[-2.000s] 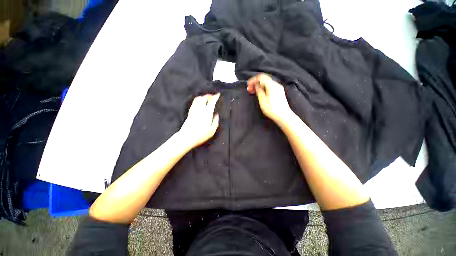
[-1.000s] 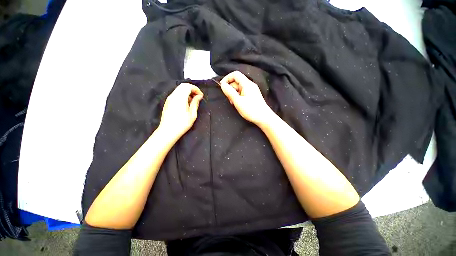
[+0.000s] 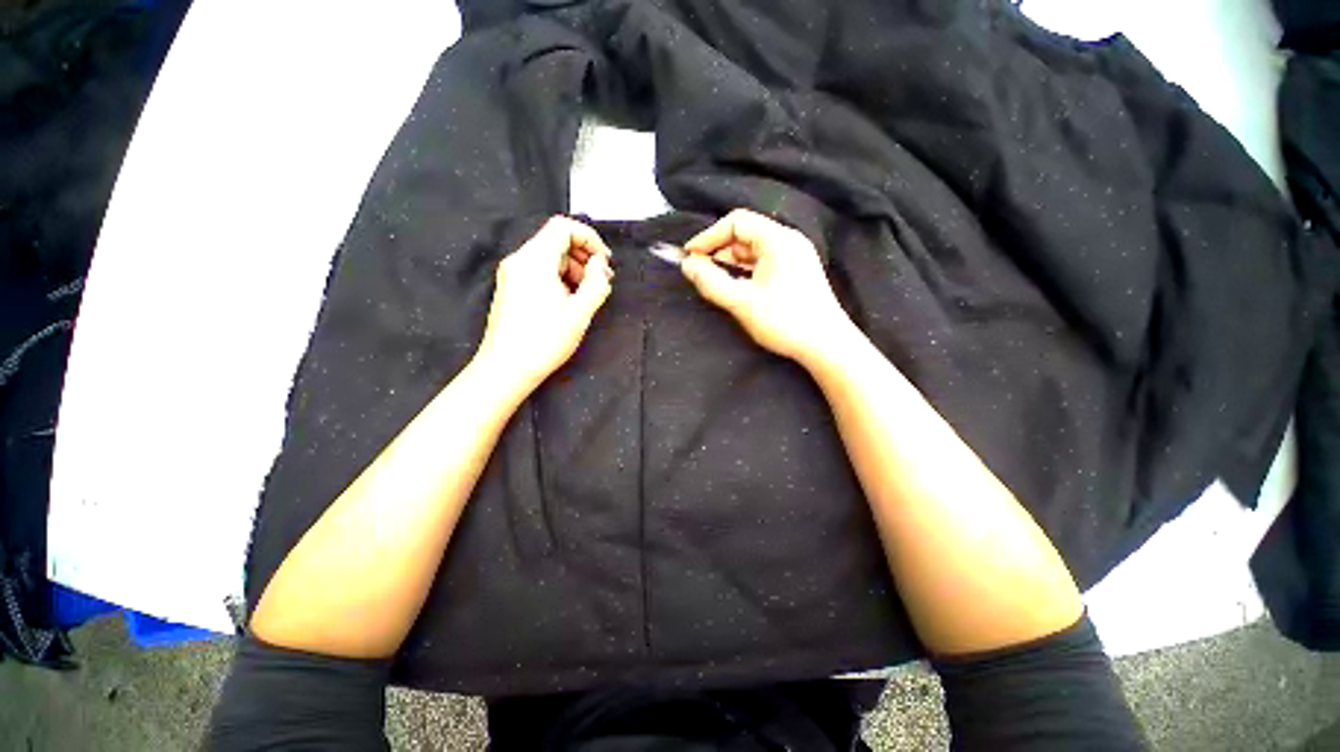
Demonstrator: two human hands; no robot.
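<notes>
A black jacket [image 3: 764,485] specked with pale lint lies spread on the table, with a straight seam running down its near panel. My left hand [image 3: 547,301] is on the left of that seam, fingertips pinched together just below the panel's upper edge; whether they hold cloth or a thread is too small to tell. My right hand [image 3: 772,287] is closed on small thread snips, whose pale metal tips [image 3: 667,253] point left from the fingers, close to the left fingertips. The body of the snips is hidden in the hand.
The white tabletop [image 3: 191,338] shows left of the jacket and through a gap above the hands. Other dark garments lie at the left edge [image 3: 52,176] and right edge [image 3: 1312,294]. A bright blue crate [image 3: 169,629] shows under the table's lower left edge.
The view has moved closer to the jacket since the first frame. Both hands have come nearer each other at the panel's upper edge. The pale snip tips now show at the right fingertips.
</notes>
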